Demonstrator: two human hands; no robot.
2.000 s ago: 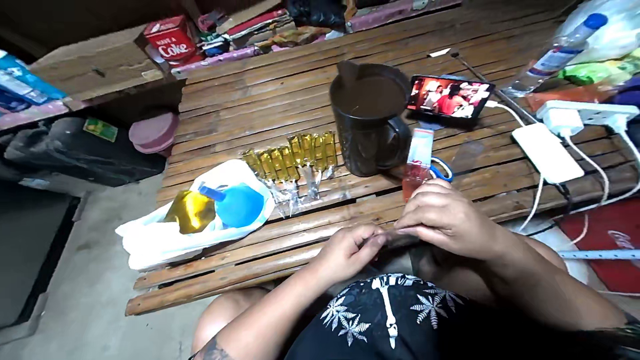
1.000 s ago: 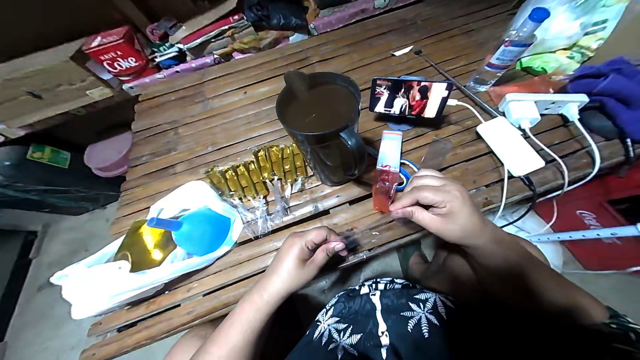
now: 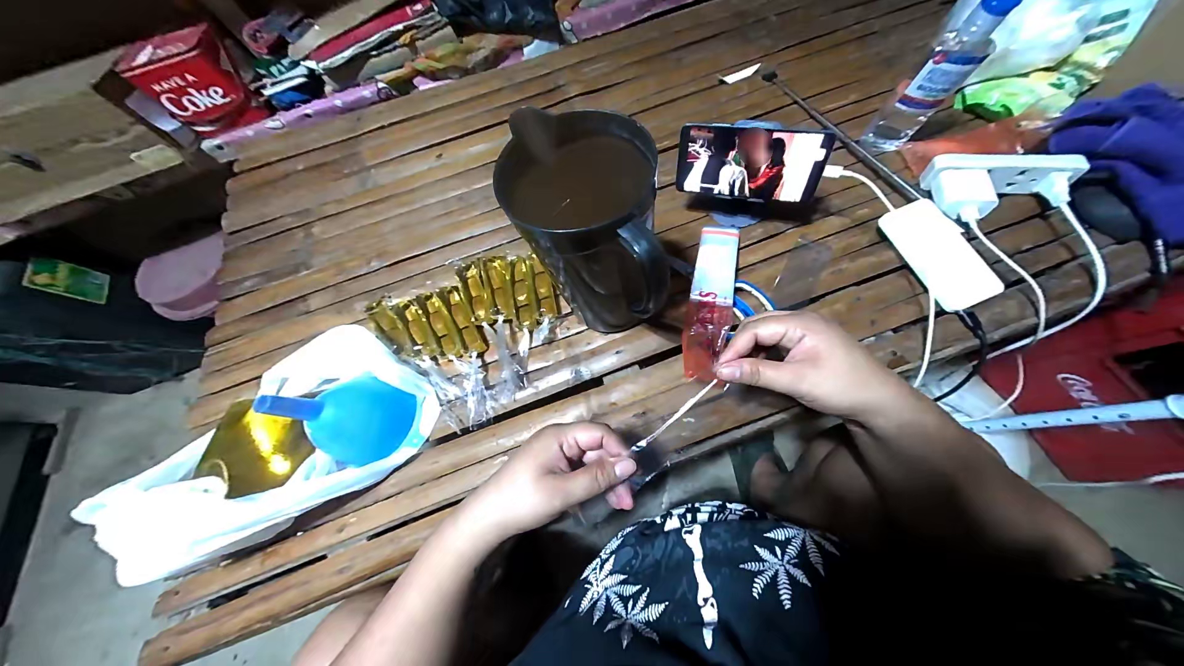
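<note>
Between my hands, over the table's front edge, stretches a thin clear plastic strip (image 3: pixel 680 416). My left hand (image 3: pixel 587 467) pinches its lower end, and my right hand (image 3: pixel 763 356) pinches the upper end beside a red-and-white plastic packet (image 3: pixel 712 301). Behind the packet lie blue scissor-like handles, partly hidden. A dark pitcher (image 3: pixel 601 268) of brown liquid stands behind my hands. Left of it lie several gold-coloured wrapped packets (image 3: pixel 444 314) with clear plastic ends. A blue funnel (image 3: pixel 365 421) and a gold foil sheet (image 3: pixel 254 453) rest on a white plastic bag (image 3: pixel 166 518).
The slatted bamboo table (image 3: pixel 370 176) holds a propped phone (image 3: pixel 754 165), a white power bank (image 3: pixel 939 254), a power strip (image 3: pixel 1008 171) with cables and a plastic bottle (image 3: pixel 934 83). A red Coke box (image 3: pixel 190 83) stands at the back left, a red crate (image 3: pixel 1101 407) at right.
My hands have moved apart from their close position two seconds ago, and the strip now spans the gap between them. The view has shifted.
</note>
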